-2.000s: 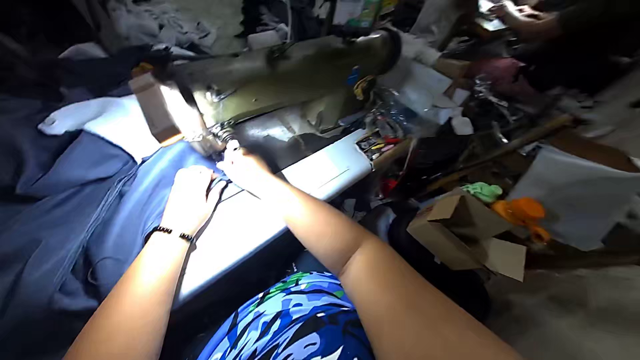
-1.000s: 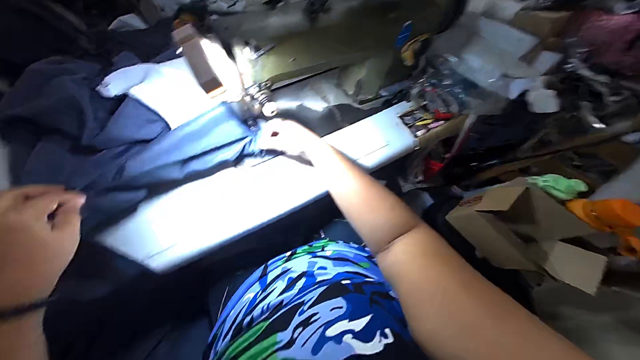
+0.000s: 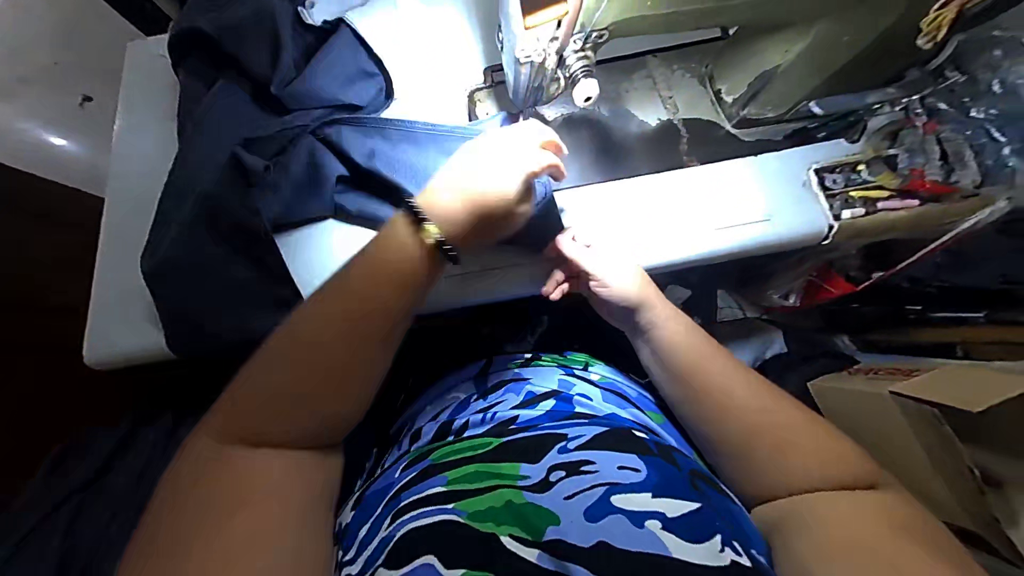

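Dark blue cloth [image 3: 232,184] lies across the white sewing machine table [image 3: 704,208], one end running under the head of a green sewing machine [image 3: 528,72]. Over that end, just below the needle area, rests my left hand [image 3: 496,180] with curled fingers; what its fingertips grip is hard to see. My right hand [image 3: 596,272] pinches the cloth's near corner between thumb and fingers at the table's front edge. A round white-tipped tension knob [image 3: 585,90] sticks out to the right of the needle area.
A recess at the table's right end holds small tools [image 3: 872,196], some red and yellow. An open cardboard box [image 3: 904,400] stands low at the right. Yellowish bands [image 3: 940,22] hang on the machine at the top right.
My left hand, off at the left side one second ago, is now on the cloth by the needle area. My right hand has moved from the needle area to the cloth's near corner. The view has shifted closer.
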